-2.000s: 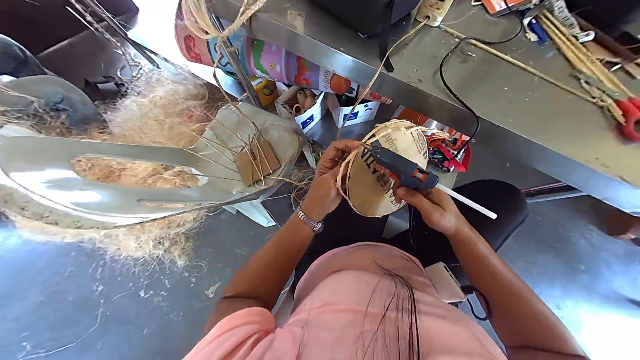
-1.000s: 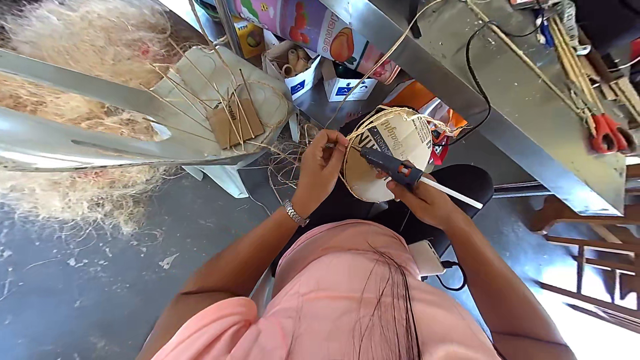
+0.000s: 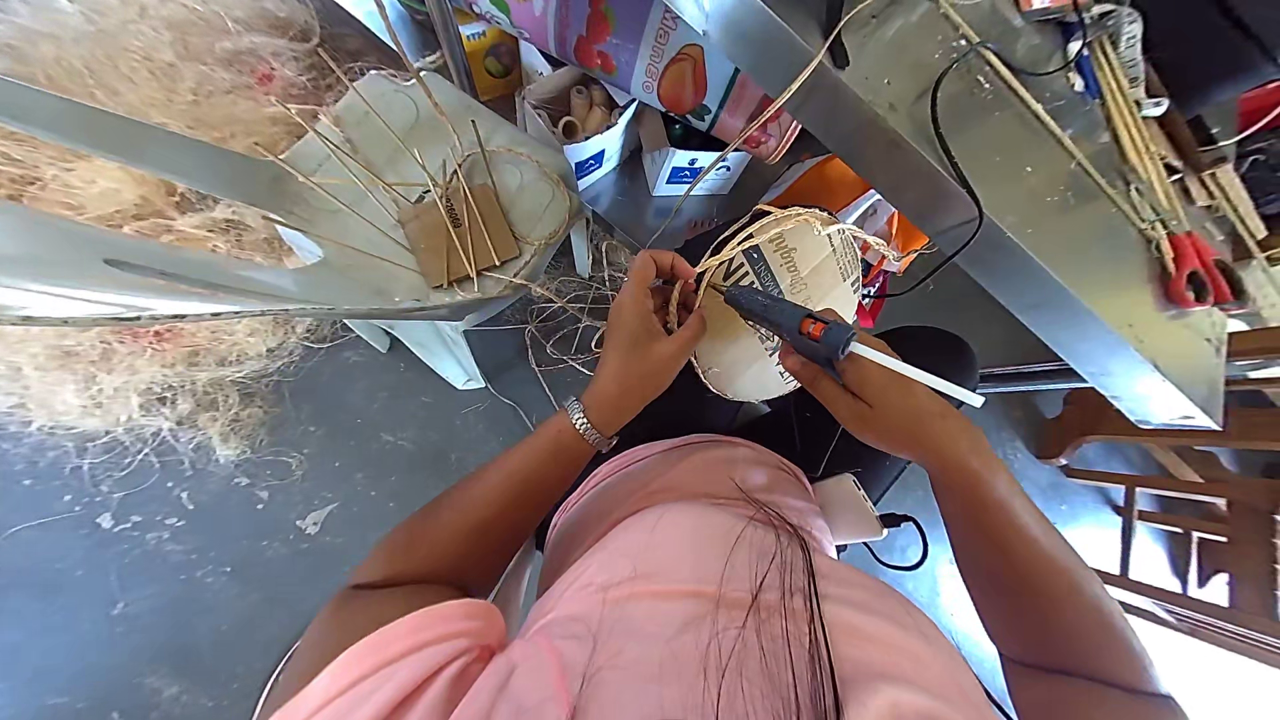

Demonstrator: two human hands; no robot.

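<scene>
My left hand point(image 3: 650, 330) pinches a braided natural-fibre cord point(image 3: 676, 300) at the left edge of a round cardboard piece point(image 3: 735, 360), which bears print. More of the braid runs along the top of the cardboard and trails off to the right. A dark hot glue gun point(image 3: 785, 318) with an orange part is in my right hand point(image 3: 865, 390); its nozzle is by the cord, close to my left fingertips. A white glue stick point(image 3: 920, 374) sticks out of the gun's rear. The cardboard lies above my lap.
A metal table point(image 3: 1000, 200) at the right bears red-handled scissors point(image 3: 1190, 272), sticks and a black cable point(image 3: 940, 130). At the left, a plastic stool point(image 3: 540, 180) holds a brown cardboard piece point(image 3: 425, 235) and thin stems, beside loose fibre point(image 3: 150, 390). Open boxes point(image 3: 600, 140) stand beyond.
The view has shifted to the right since the oldest frame. Both hands keep their holds, and the glue gun's nozzle stays near the left fingers at the cardboard's edge.
</scene>
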